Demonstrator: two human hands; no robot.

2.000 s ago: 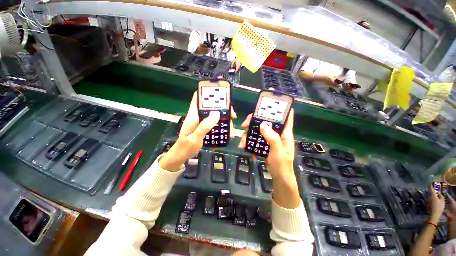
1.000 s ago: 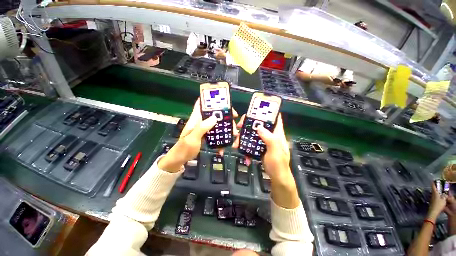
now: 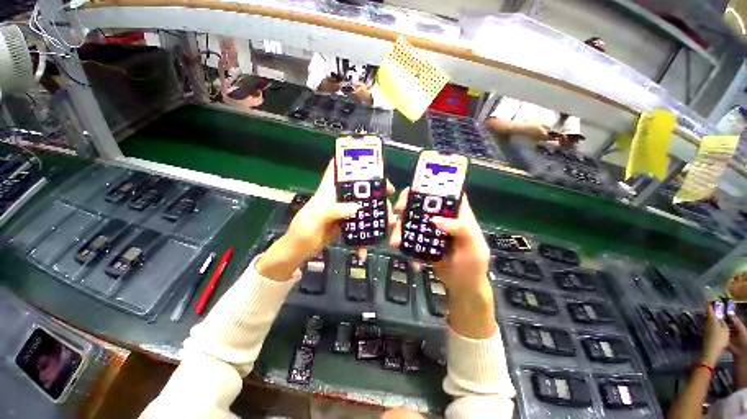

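Observation:
My left hand [image 3: 315, 225] holds a black keypad phone [image 3: 361, 188] upright, with the thumb on its upper keys. My right hand [image 3: 465, 245] holds a second keypad phone [image 3: 432, 204], tilted slightly right, with the thumb on its keys. Both screens are lit white with a blue-purple block near the top. Both phones have large white digits. The fingers behind the phones are mostly hidden. Below them, phones lie back up in a centre tray [image 3: 377, 282], and several small batteries [image 3: 369, 347] lie near the front edge.
Plastic trays with phones stand at the left [image 3: 61, 233] and right [image 3: 512, 323]. A red pen [image 3: 215, 281] and a thin pale tool [image 3: 192, 286] lie between trays. A smartphone [image 3: 51, 363] lies lower left. Yellow sheets [image 3: 411, 78] hang from the shelf. Other workers' hands show opposite and at the right edge.
The right phone first moved towards the left one, then both shifted slightly right. The purple blocks on both screens have changed shape and place. The thumbs moved down from the navigation keys.

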